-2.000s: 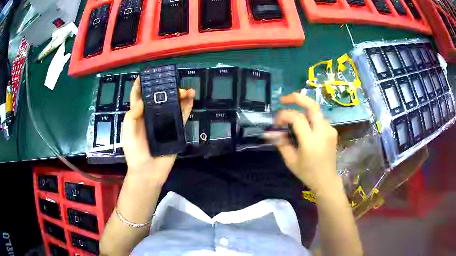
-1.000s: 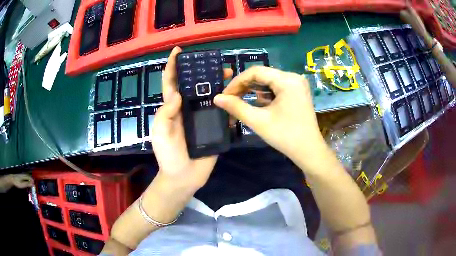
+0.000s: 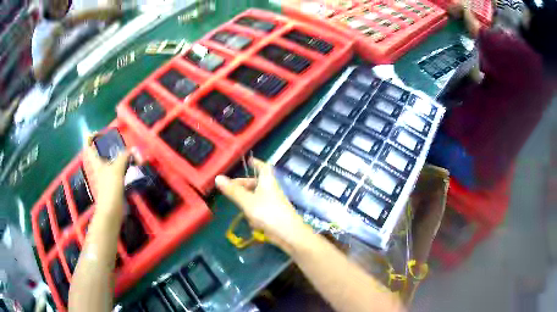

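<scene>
My left hand holds a black keypad phone by its sides over the upper edge of the near red tray; its grey screen end shows and my fingers hide part of it. My right hand is right of that tray, above the green bench, thumb and fingers apart. A faint thin sliver shows by its fingertips; I cannot tell whether it is held. Black phones lie in the tray pockets.
A larger red tray of phones adjoins behind. A sheet of display lenses lies right, more lenses at the near edge. Yellow liner lies under my right forearm. A person in dark red sits at right.
The view has swung right and up towards the trays. My left hand has carried the phone from above the lens sheet to the tray. My right hand has come away from the phone.
</scene>
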